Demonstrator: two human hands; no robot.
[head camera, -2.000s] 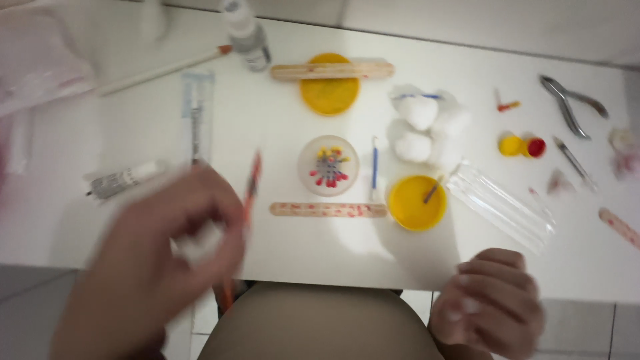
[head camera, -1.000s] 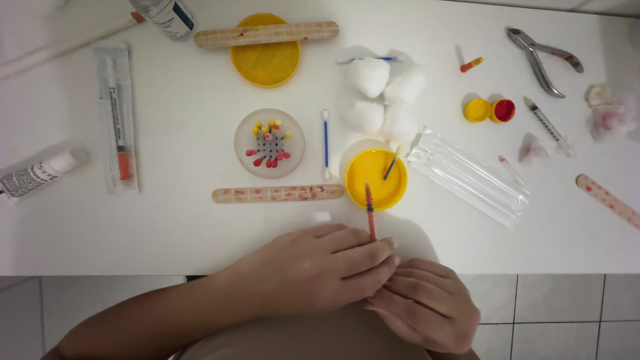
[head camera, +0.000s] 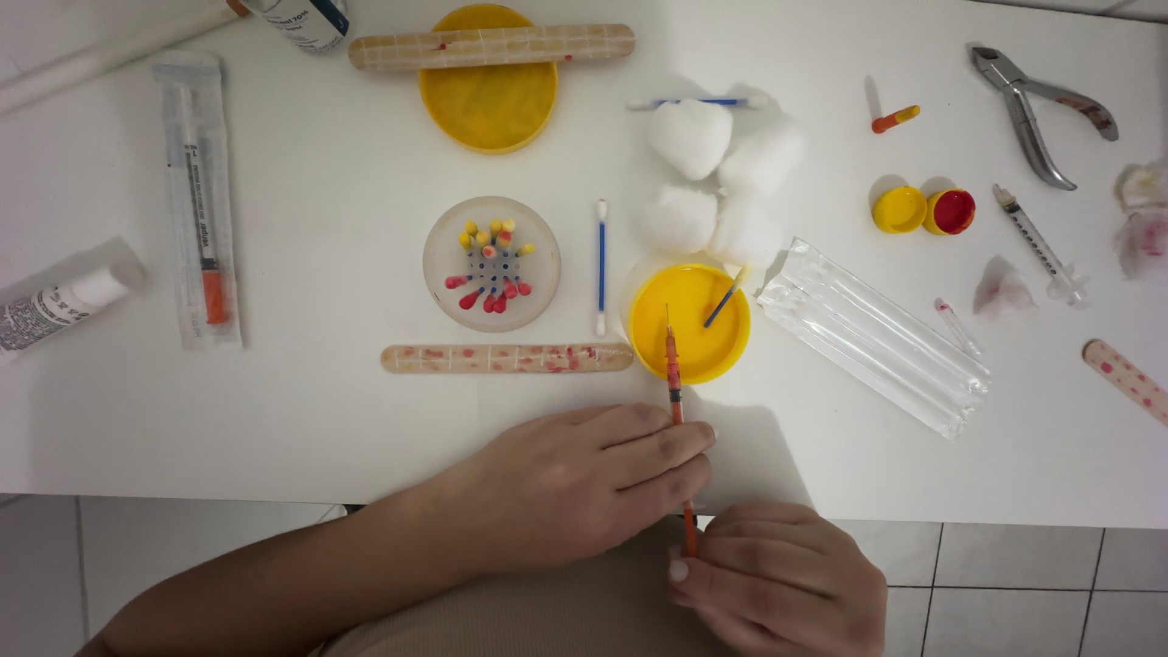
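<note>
My left hand grips the barrel of a thin orange syringe close to the table's front edge. The syringe's needle points away from me, over the yellow round lid that holds yellow paint and a blue-stemmed swab. My right hand closes around the rear end of the syringe. Reddish liquid shows in the front of the barrel. To the left, a wooden stick with red spots lies below a translucent round holder with several red- and yellow-tipped cotton swabs standing in it.
Cotton balls lie behind the yellow lid, a clear plastic wrapper to its right. Farther right are metal nippers, small paint pots and another syringe. A packaged syringe and a white bottle lie at left.
Two seconds ago my hands were apart, with the left one farther left near the orange syringe. They came together at the syringe by one second ago and remain there. The view has shifted closer.
</note>
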